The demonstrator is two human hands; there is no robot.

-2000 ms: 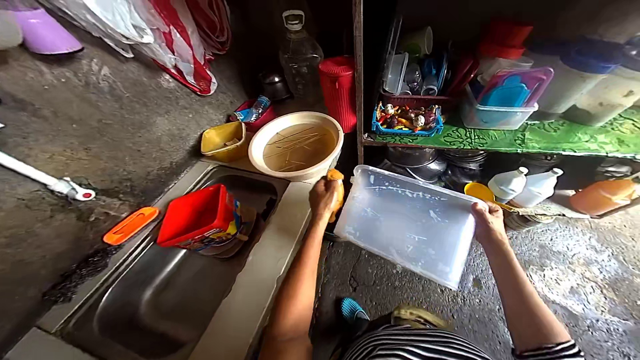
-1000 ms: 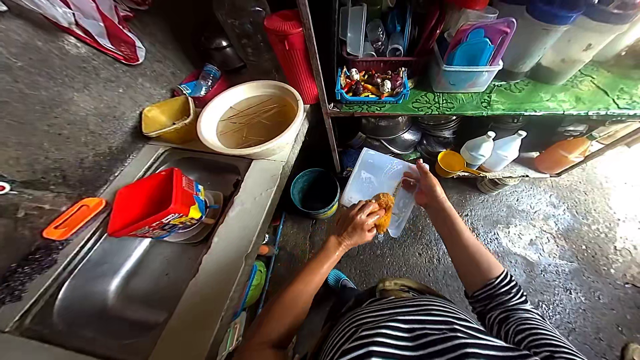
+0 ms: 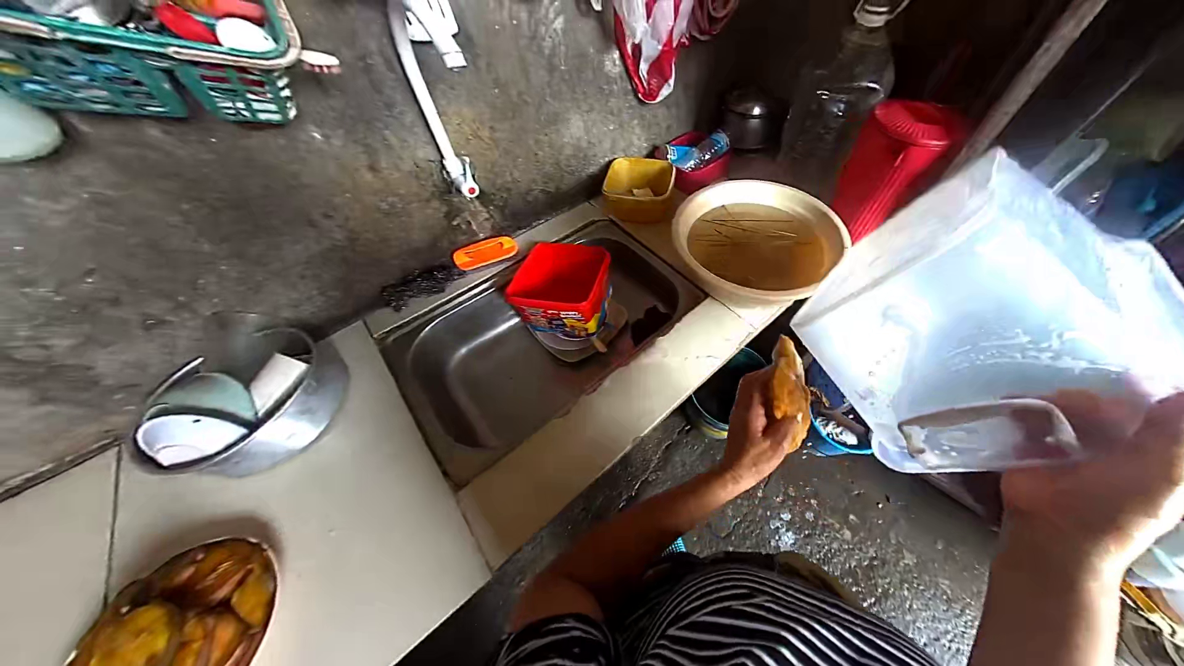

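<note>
My left hand [image 3: 757,435] is closed around an orange-brown sponge or cloth [image 3: 788,381], beside the front edge of the sink counter. On the right, my right hand [image 3: 1101,472] grips a wet, translucent plastic container [image 3: 934,305] by its lower part, tilted and raised above the floor; its fingers show blurred through the plastic. The container and the sponge are apart. Left of them, a red plastic tub [image 3: 559,282] stands in the steel sink [image 3: 481,361] on a plate. A round basin [image 3: 689,222] of brownish water with thin sticks sits at the counter's far end.
A blue bucket [image 3: 837,444] and a dark bucket [image 3: 717,393] stand on the floor below the counter. An orange-handled brush [image 3: 485,252] lies behind the sink. At left are a metal pot of dishes [image 3: 305,421] and an oval dish of food [image 3: 268,610].
The container, held low and touched by the sponge one second ago, is now raised at the right, apart from it. The view has swung left, bringing in the counter and wall baskets.
</note>
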